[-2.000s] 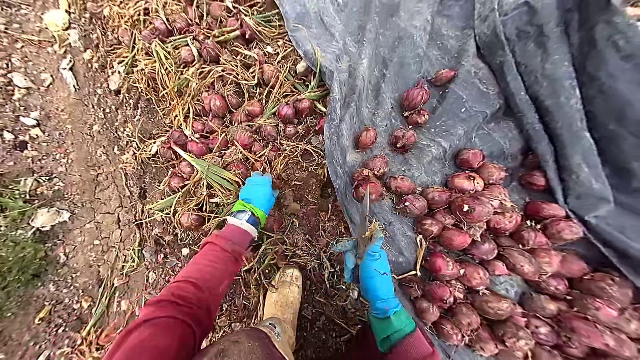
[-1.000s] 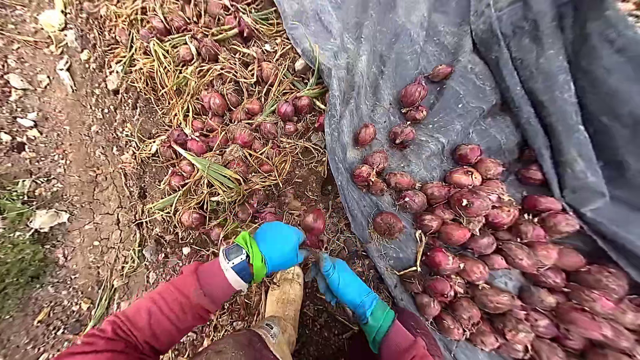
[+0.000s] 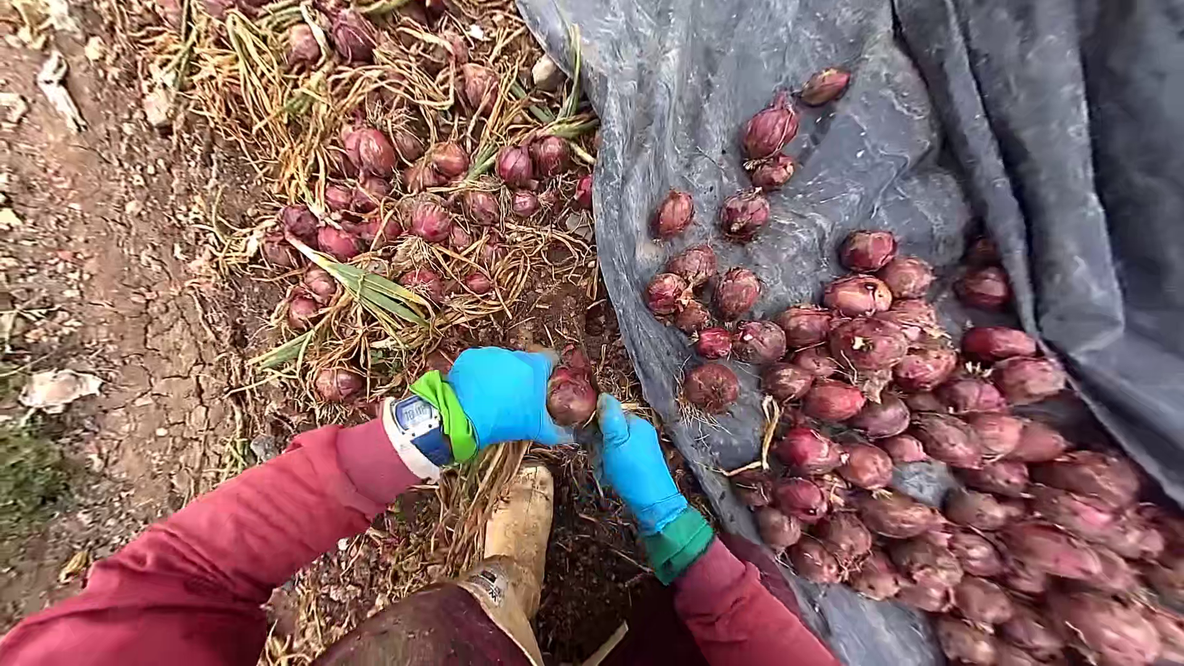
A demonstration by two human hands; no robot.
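My left hand (image 3: 507,396), in a blue glove with a wristwatch (image 3: 421,433) above the cuff, is closed on red onions (image 3: 572,396) at the lower middle of the view. Dry stalks (image 3: 490,495) hang below that hand. My right hand (image 3: 638,467), also in a blue glove, is just right of and below the held onions, its fingers curled; its fingertips are close to them. Whether it grips a tool cannot be told, as its fingers and blur hide the spot. Red onions without long stalks (image 3: 869,344) lie heaped on a grey sheet (image 3: 647,120) at the right.
Red onions with dry stalks (image 3: 370,153) are spread over the soil at the upper left, with green leaves (image 3: 375,291) among them. A boot (image 3: 520,527) stands below my hands. The grey sheet rises in folds (image 3: 1064,166) at the far right. Small stones and cracked soil lie left.
Two seconds ago my left hand was at the onions on the soil and my right held a blade upright. Since then both hands have come together, with onions in the left. One more onion lies on the sheet's edge.
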